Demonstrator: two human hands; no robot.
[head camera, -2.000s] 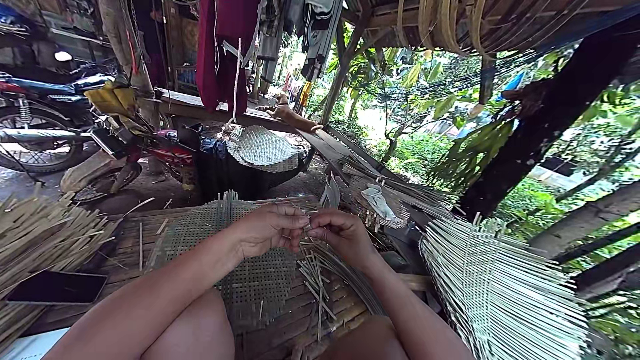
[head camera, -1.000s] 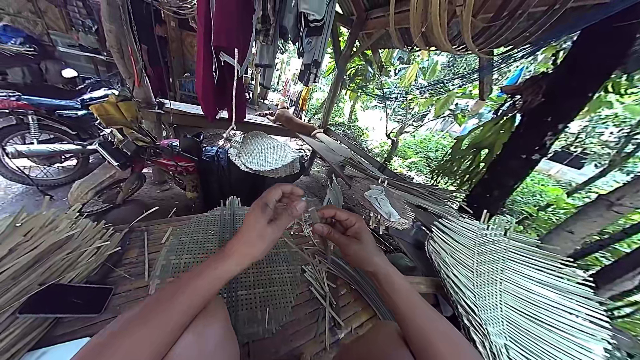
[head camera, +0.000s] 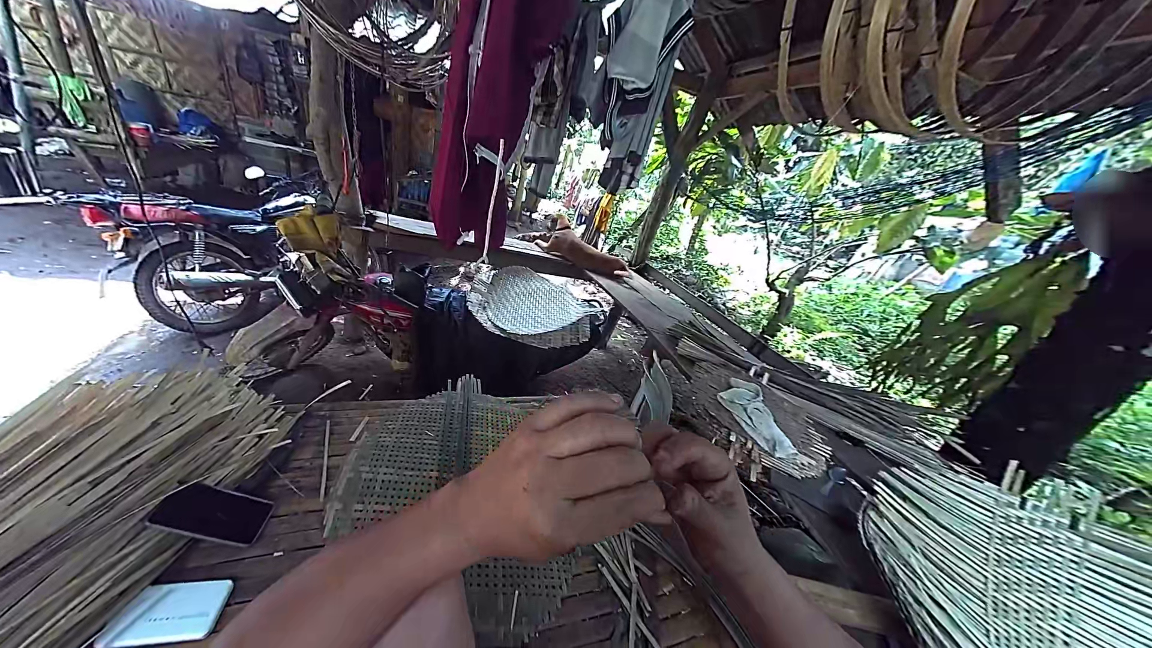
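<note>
My left hand is closed, its fingers curled and its fingertips hidden behind the knuckles. Beside it, close to touching, my right hand has thumb and fingers pinched together. Whatever lies between the fingertips is too small or hidden to make out. Under my left forearm is a woven mat of thin bamboo strips, flat on the slatted bamboo platform. Loose cut strips lie below my hands. At the right stands a partly woven piece with long free strips.
A bundle of split strips, a dark phone and a white flat device lie at the left. Beyond are a woven tray, a motorcycle, hanging clothes and a pale cloth.
My hands have come closer together than one second ago, when a small gap showed between them. My left hand now turns its back and knuckles to the view.
</note>
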